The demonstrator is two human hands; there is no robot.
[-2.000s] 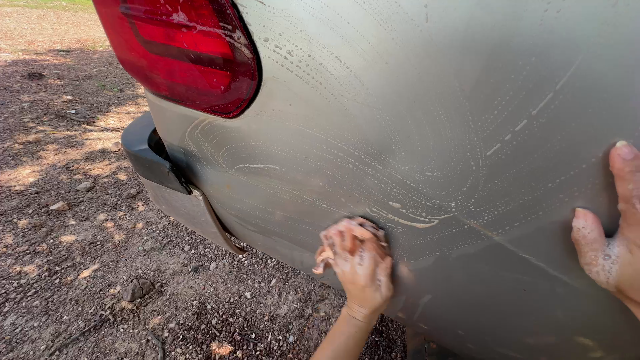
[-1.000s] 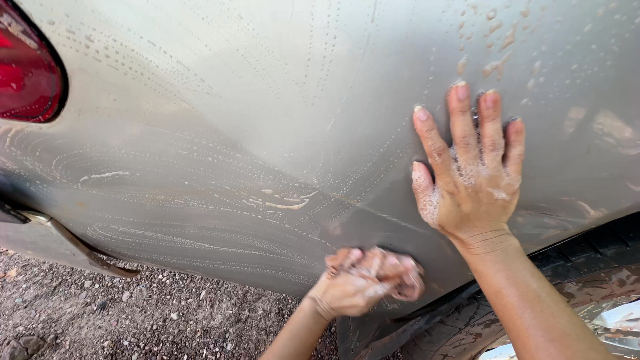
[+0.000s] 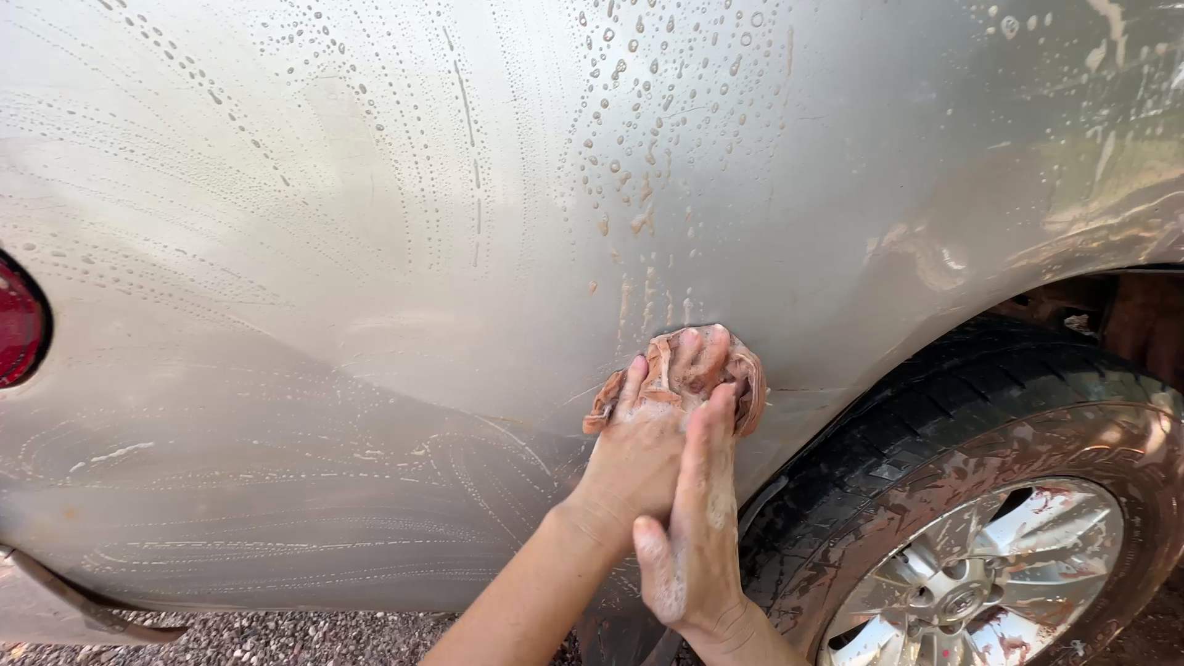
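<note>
My left hand (image 3: 638, 453) presses a wet, soapy brown cloth (image 3: 668, 365) against the silver rear side panel of a vehicle (image 3: 444, 305), just left of the wheel arch. The cloth is bunched under its fingers. Beside it, at its right, my right hand (image 3: 698, 527) is soapy, its fingers extended together and the thumb apart, with the fingertips at the cloth's lower right edge. It holds nothing that I can see. Rows of water beads and suds lines cover the panel.
A muddy tyre (image 3: 888, 435) with a silver alloy wheel (image 3: 967, 587) stands at the lower right. The red tail light (image 3: 18, 324) is at the left edge, above the bumper end (image 3: 74, 601). Gravel (image 3: 277, 638) lies below.
The view has shifted right along the vehicle. My left hand has moved up the panel with the cloth. My right hand, spread flat on the panel before, has come down beside the left.
</note>
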